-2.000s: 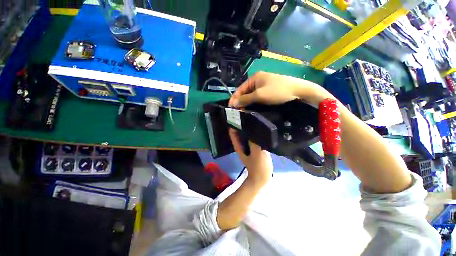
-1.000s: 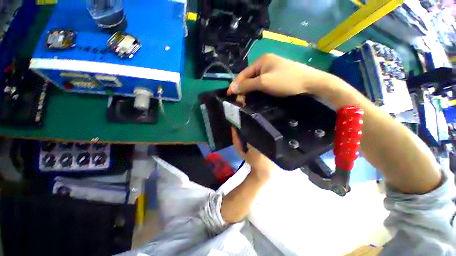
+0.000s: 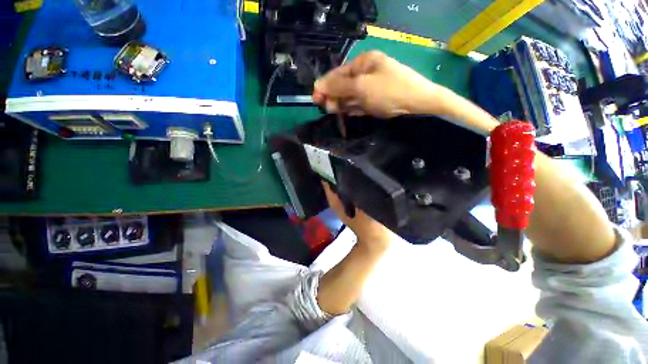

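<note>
A black hand press (image 3: 440, 170) with a red ribbed grip (image 3: 513, 174) lies tilted at the bench's front edge. My left hand (image 3: 359, 217) is under its near side, wrapped against it, with the fingers partly hidden. My right hand (image 3: 366, 85) is over the press's far side with its fingertips pinched together. A thin brownish thing shows just below them; whether it is a finger or a held part is unclear. Two small metallic modules, one at left (image 3: 46, 63) and one beside it (image 3: 141, 62), lie on the blue control box (image 3: 185, 57).
A clear cylinder (image 3: 110, 18) stands on the box. A thin tube curves from the box across the green mat (image 3: 234, 188). Another black device (image 3: 309, 50) stands behind the press. A parts tray (image 3: 99, 233) is below the bench at left. A stacked tray (image 3: 554, 85) stands at right.
The view has shifted, so the box sits further left. The press and red grip appear further right and larger. My right fingertips have lifted slightly off the press; my left hand stays under it.
</note>
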